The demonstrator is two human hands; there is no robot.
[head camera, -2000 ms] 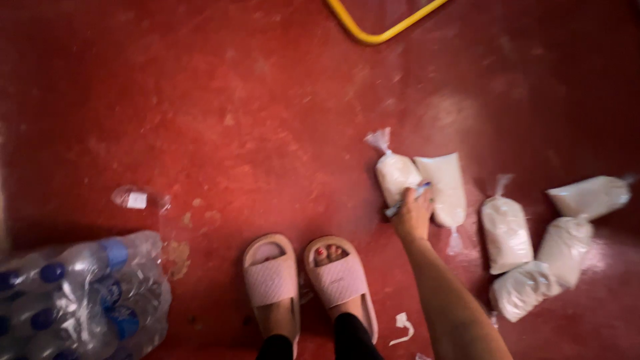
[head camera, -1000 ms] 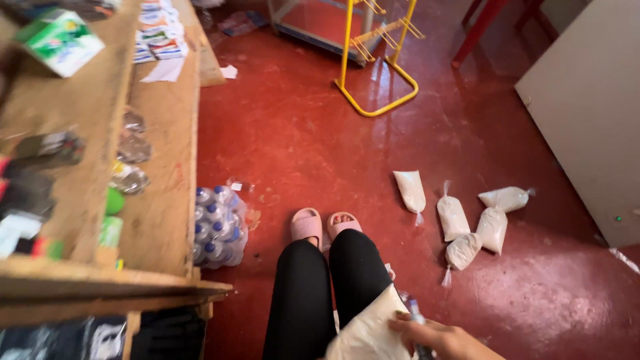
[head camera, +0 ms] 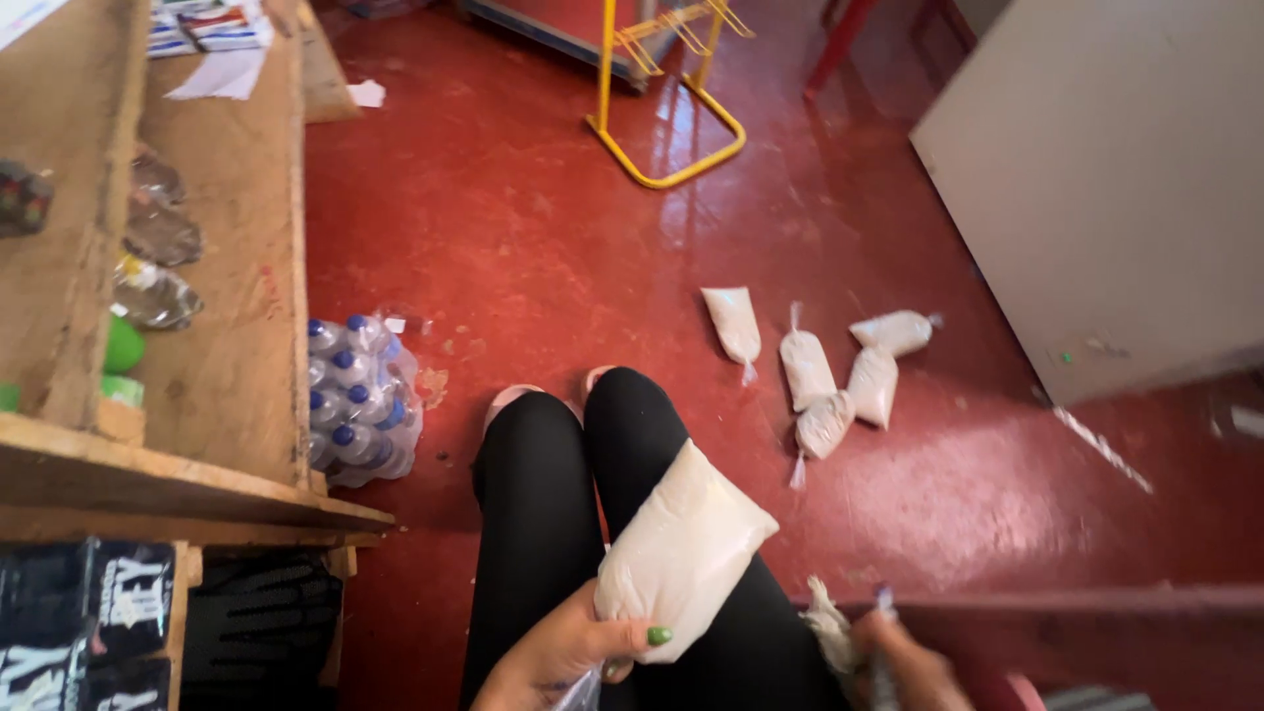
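Observation:
My left hand (head camera: 583, 642) grips the knotted end of a clear plastic bag of whitish contents (head camera: 691, 548), held over my thighs in black leggings. My right hand (head camera: 904, 662), blurred at the lower right, is closed on a slim pen-like object (head camera: 882, 642); its exact kind is unclear. Beside it is a pale, frayed cloth-like thing (head camera: 831, 627). On the red floor ahead to the right lie several similar filled bags: one apart (head camera: 734, 326), another upright with its knot away from me (head camera: 807, 370), and others touching one another (head camera: 873, 385).
A wrapped pack of blue-capped bottles (head camera: 360, 405) stands left of my legs, by wooden shelves (head camera: 232, 296) with goods. Ahead are a yellow metal stand (head camera: 657, 183) and a red leg (head camera: 839, 49). A large pale panel (head camera: 1106, 188) is at the right, and a dark red edge (head camera: 1076, 597) lies near my right hand.
One bag was lifted from the floor beside the others and brought over my lap. My left hand has come into view holding a bag; my right hand is now apart from it. The view has swung up.

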